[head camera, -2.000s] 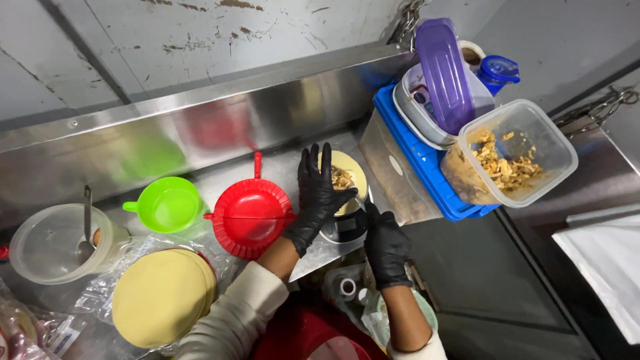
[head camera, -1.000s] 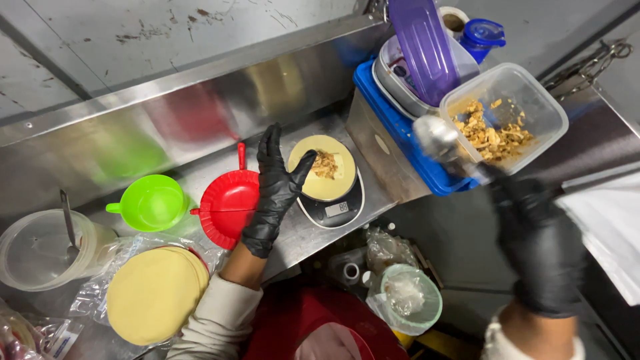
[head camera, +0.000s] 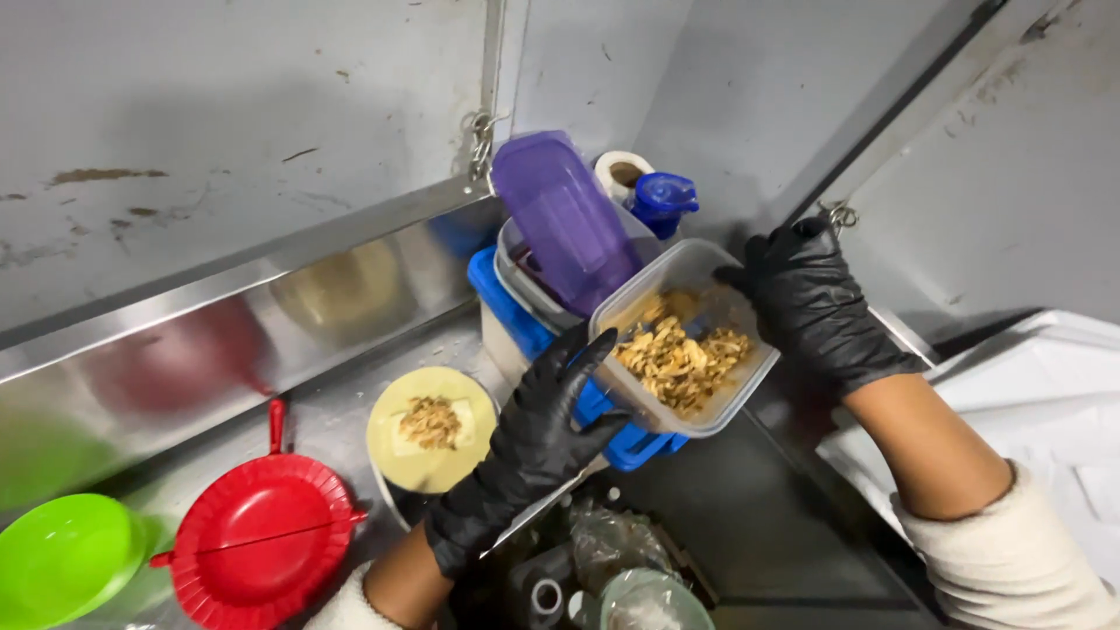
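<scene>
My right hand (head camera: 814, 306), in a black glove, is at the right rim of a clear plastic container (head camera: 752, 367) of shredded filling (head camera: 678, 359), its fingers curled over the edge. On the near left side of that container is my gloved left hand (head camera: 556, 420), fingers apart; whether it touches the wall is unclear. A yellow dough disc (head camera: 472, 455) with a pale slice and a heap of filling (head camera: 430, 422) lies left of my left hand, on a scale mostly hidden beneath. The red plastic dumpling press (head camera: 262, 534) lies opened flat on the steel counter. No spoon is visible.
Under the container is a blue-lidded bin (head camera: 499, 293), also bearing a tub with a purple lid (head camera: 569, 227). A blue-topped vessel (head camera: 663, 199) and paper roll (head camera: 623, 171) stand behind. A green bowl (head camera: 66, 560) is at left, a steel ledge (head camera: 254, 271) behind the counter.
My left hand has moved from beside the dough disc to the filling container. My right hand, which held a spoon one second ago, is now at the container's rim. The view has shifted right.
</scene>
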